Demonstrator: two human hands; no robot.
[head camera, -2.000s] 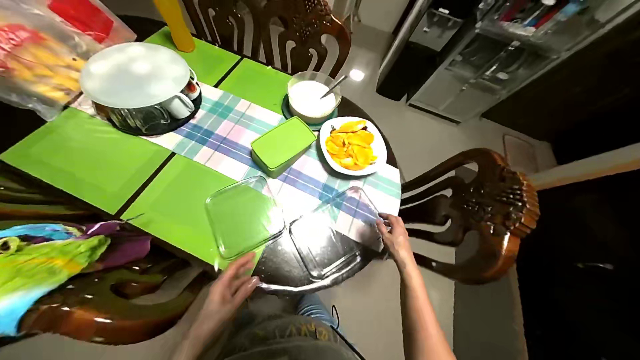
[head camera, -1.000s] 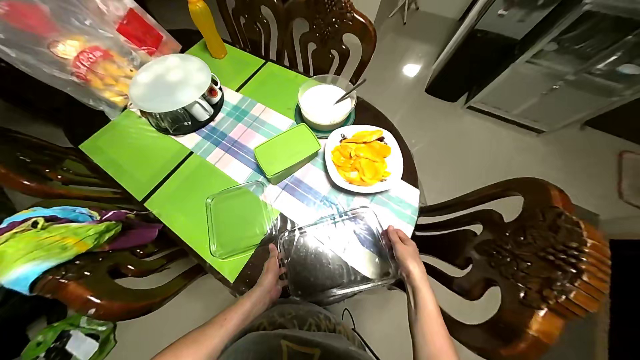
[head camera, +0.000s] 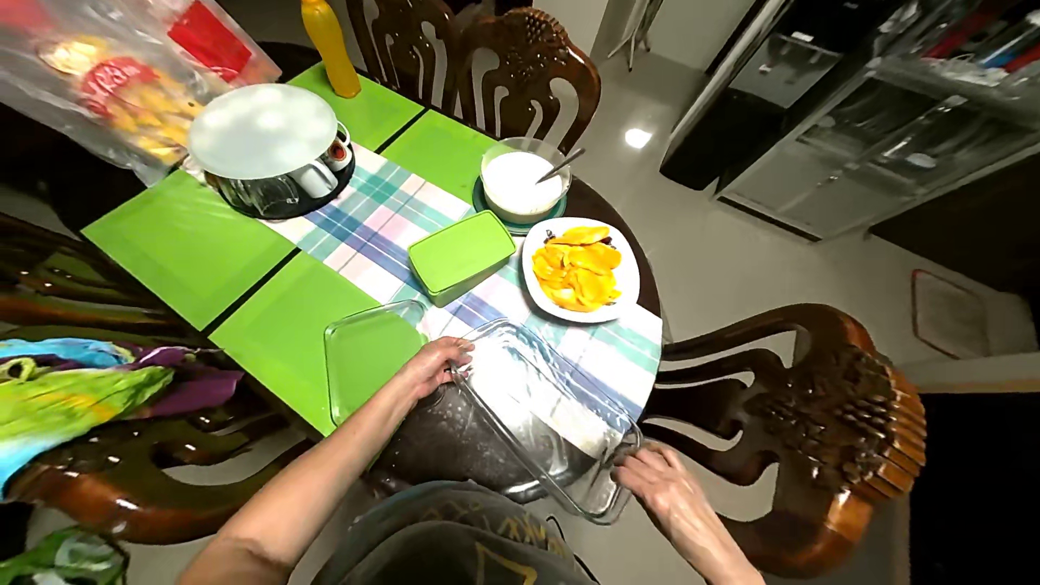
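Observation:
A rectangular clear glass baking dish (head camera: 536, 406) lies aslant at the near end of the table, its right end past the table edge. My left hand (head camera: 439, 364) grips its upper left end, and my right hand (head camera: 650, 471) holds its lower right end. Left of the dish, another clear rectangular glass or plastic piece (head camera: 370, 357) rests on a green placemat. Beyond the dish stand a green lidded container (head camera: 461, 253), a white plate of sliced yellow-orange fruit (head camera: 578, 271) and a glass bowl of white cream or liquid (head camera: 524, 180) with a utensil in it.
A white-topped round container with cups (head camera: 264, 134), a yellow bottle (head camera: 331, 49) and a plastic bag of food (head camera: 122, 81) stand farther back. Carved wooden chairs surround the table, one close by my right hand (head camera: 821, 422). Colourful cloth (head camera: 89, 390) hangs on the left chair.
The baking dish has turned from roughly level across to aslant, its right end now lower. My left hand has moved up to its far left end, and my right hand has moved down.

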